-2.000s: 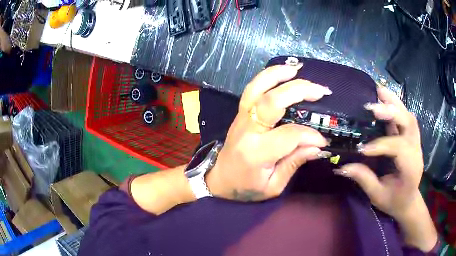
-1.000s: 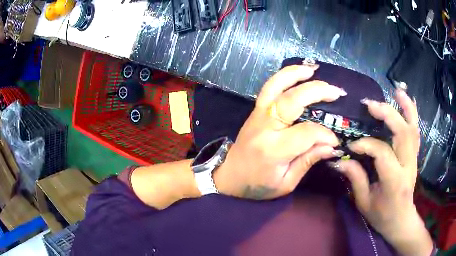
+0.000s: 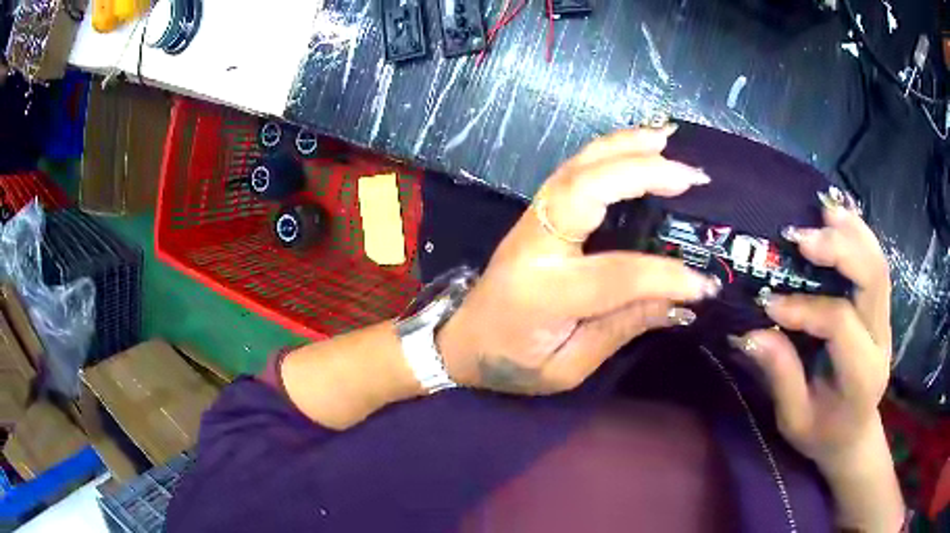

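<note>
A dark speaker body (image 3: 766, 182) with a ribbed rounded surface is held at the bench's near edge, close to my lap. A narrow opening in it shows a circuit panel (image 3: 729, 250) with white, red and metal parts. My left hand (image 3: 563, 281) grips the body's left side, its upper fingers on the ribbed surface and its thumb and forefinger below the panel. My right hand (image 3: 833, 333) grips the right side, its fingertips around the panel's right end. The underside of the body is hidden by my hands and dark clothing.
The bench (image 3: 469, 125) is covered in shiny black film. Black plastic mouldings (image 3: 461, 26) and red wires (image 3: 507, 23) lie at its far side, dark cables at right. A red crate (image 3: 234, 273) at left holds several black cylinders (image 3: 288, 227) and a pale yellow block (image 3: 382, 219). Cartons stand lower left.
The body is tilted so more of the circuit panel shows, with a thin red wire at it. The yellow speck below it is no longer visible. Both hands still hold the body.
</note>
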